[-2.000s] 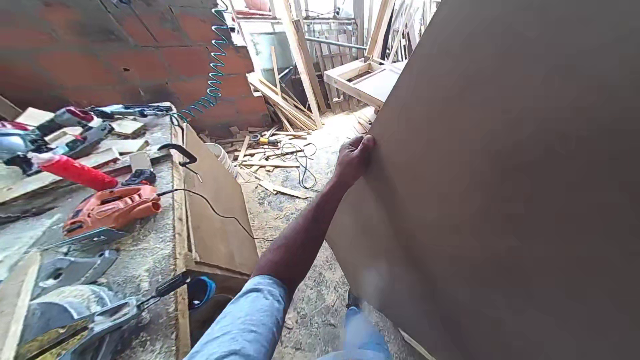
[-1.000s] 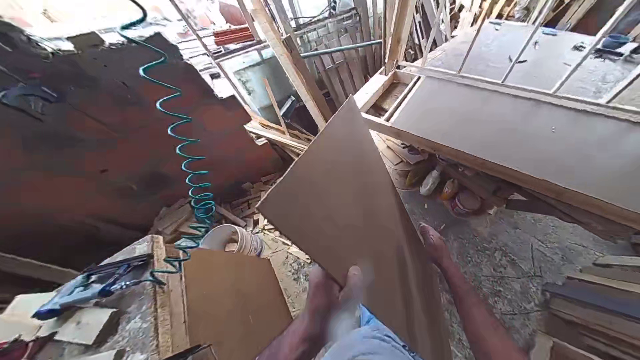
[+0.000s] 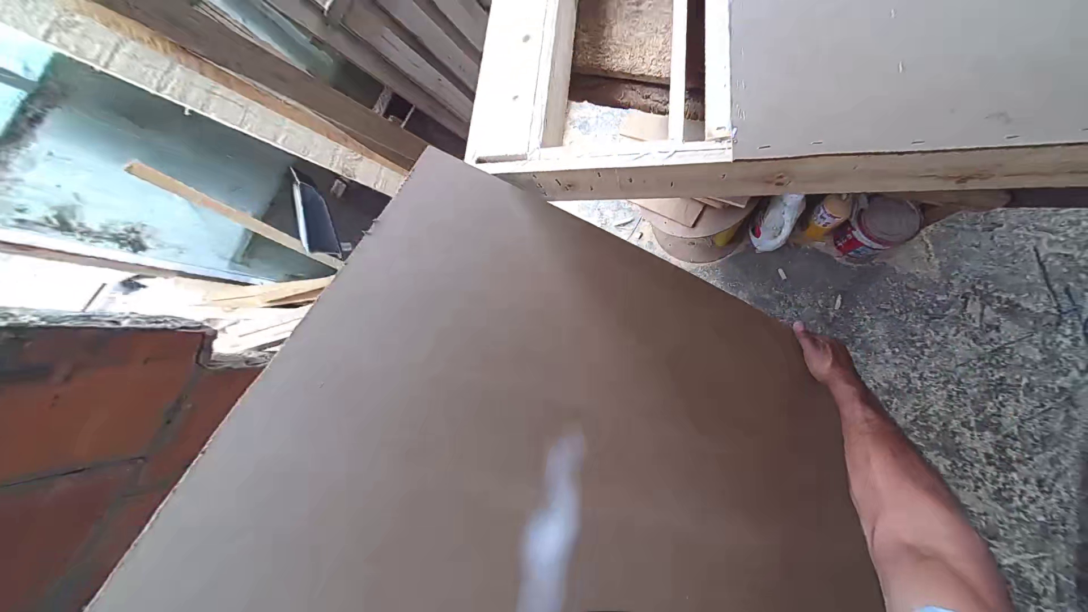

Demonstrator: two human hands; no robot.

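A large brown fibreboard sheet (image 3: 510, 357) fills the middle of the head view, tilted, its far corner close to the near edge of a wooden frame (image 3: 629, 180). My right hand (image 3: 823, 353) grips the sheet's right edge, with the thumb showing and the other fingers mostly hidden. My left hand is not in view. A brown panel (image 3: 901, 76) lies on the frame, fastened along its edge with staples.
Under the frame stand a bucket (image 3: 884, 223), a yellow bottle (image 3: 829, 214) and a white container (image 3: 775, 221) on the dusty floor (image 3: 994, 357). Timber boards (image 3: 246, 93) lean at upper left above a brick wall (image 3: 76, 416).
The sheet was held by both hands one second ago; now it reaches the near corner of the frame, and my left hand has gone out of view. The view has moved closer to the frame.
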